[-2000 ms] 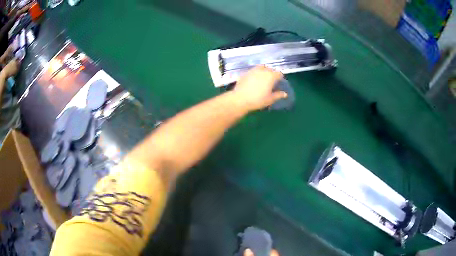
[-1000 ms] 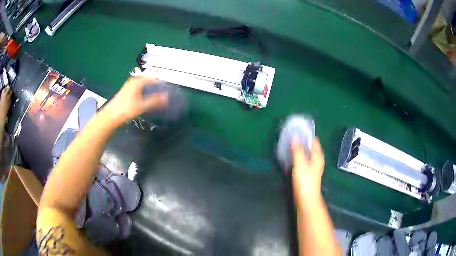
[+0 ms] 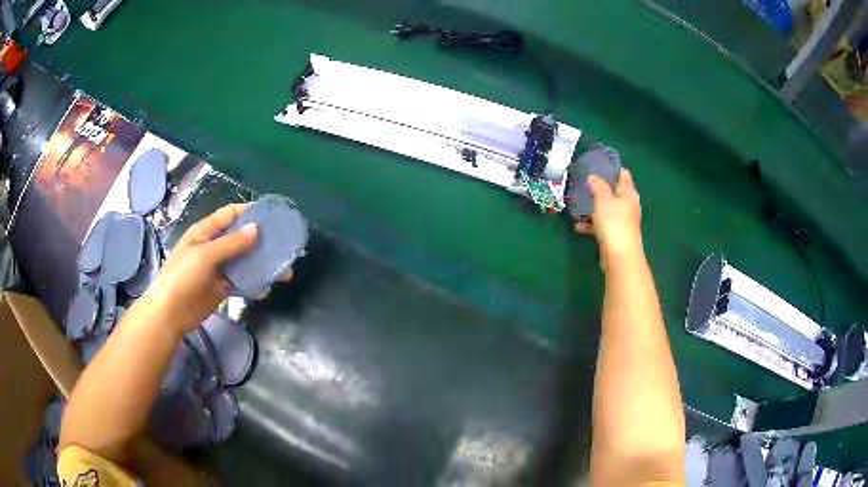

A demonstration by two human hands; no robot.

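My left hand (image 3: 205,262) holds a grey oval end cap (image 3: 269,245) above the near edge of the belt, its flat face turned up. My right hand (image 3: 614,204) holds another grey end cap (image 3: 592,179) upright at the right end of a white unit housing (image 3: 419,119). Whether that cap touches the housing is hard to tell. The housing's right end shows a dark motor (image 3: 541,141) and a small green circuit board (image 3: 542,193). Its left end has no cap on it.
A second housing (image 3: 761,319) with a cap at its left end lies on the green belt at right. Loose caps (image 3: 122,249) pile at left beside a cardboard carton (image 3: 36,335); more caps (image 3: 752,461) are at lower right. A black cord (image 3: 476,40) lies behind the housing.
My right hand has brought its cap up to the housing's right end. My left hand has moved down and nearer with its cap. The housing sits further right in view.
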